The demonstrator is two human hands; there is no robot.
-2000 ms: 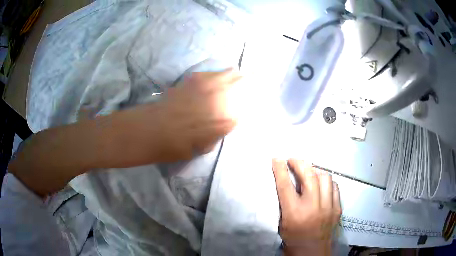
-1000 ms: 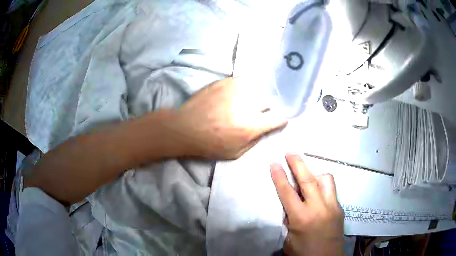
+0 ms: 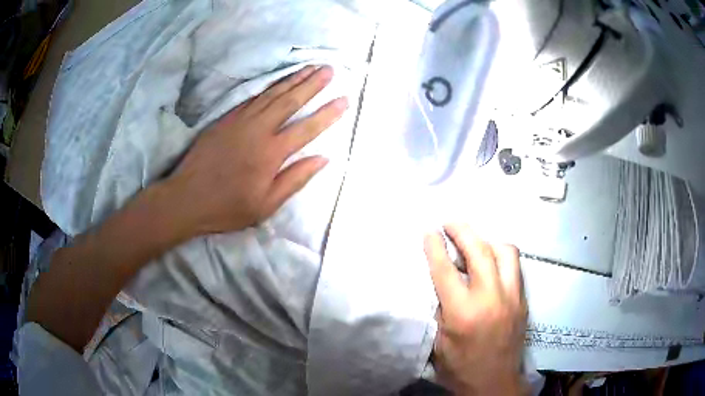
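A large pale grey-white garment (image 3: 255, 286) lies crumpled over the left and middle of the table. A flat, smooth band of the cloth (image 3: 371, 302) runs from the front edge up towards the lamp; its upper part is lost in glare. My left hand (image 3: 255, 155) lies flat on the garment, fingers spread, left of the band's dark edge line. My right hand (image 3: 483, 309) rests at the band's right edge, fingertips down, thumb and index finger slightly apart. The presser foot and needle area (image 3: 553, 166) is up and right of my right hand, with no cloth clearly seen under it.
The machine head (image 3: 603, 93) stands upper right, with an oval lamp (image 3: 456, 93) beside it. A stack of folded off-white pieces (image 3: 655, 232) lies right of the needle. A ruler scale (image 3: 611, 339) runs along the front edge. A brown panel (image 3: 31, 147) is far left.
My left hand has moved left from the glaring band onto the garment and spread its fingers. My right hand has stayed in nearly the same place. The garment folds under the left hand look flatter.
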